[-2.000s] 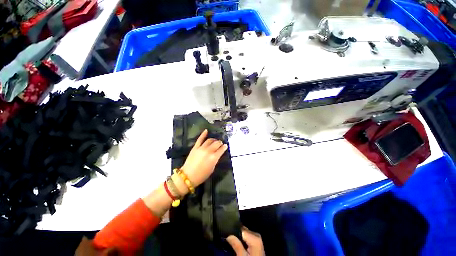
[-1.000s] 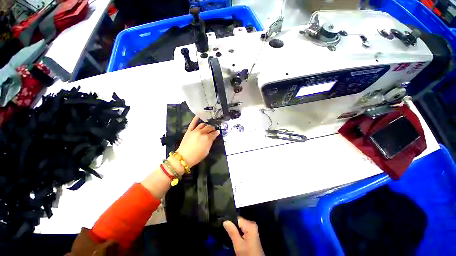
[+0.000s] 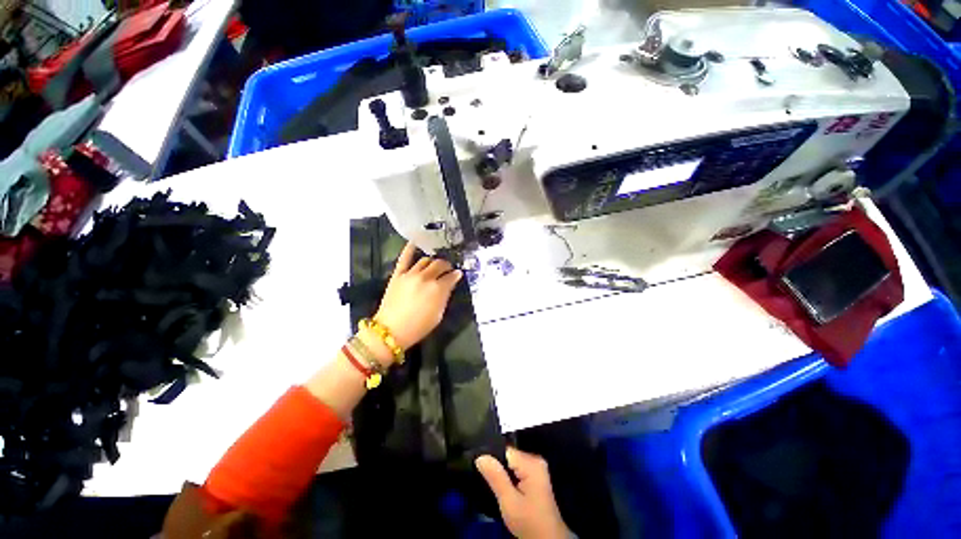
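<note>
A camouflage panel [image 3: 471, 384] lies on the white table, its far end beside the presser foot and needle area [image 3: 464, 253] of the sewing machine [image 3: 632, 137]. My left hand [image 3: 417, 298], with bracelets at the wrist, lies on the panel close to the needle, fingertips at its right edge; the needle point is hard to make out. My right hand [image 3: 518, 486] pinches the panel's near right edge at the table's front. A small black tab [image 3: 351, 294] sticks out from the panel's left edge.
A heap of black webbing tabs [image 3: 137, 305] lies at left. Dark metal snips [image 3: 601, 279] lie right of the needle. A phone [image 3: 836, 276] rests on dark red cloth [image 3: 753, 270]. Blue crates stand behind [image 3: 251, 116] and at lower right [image 3: 690, 463].
Since two seconds ago, my left hand has moved up beside the needle and the panel has shifted forward. In the last second, my right hand has changed little, still at the near edge.
</note>
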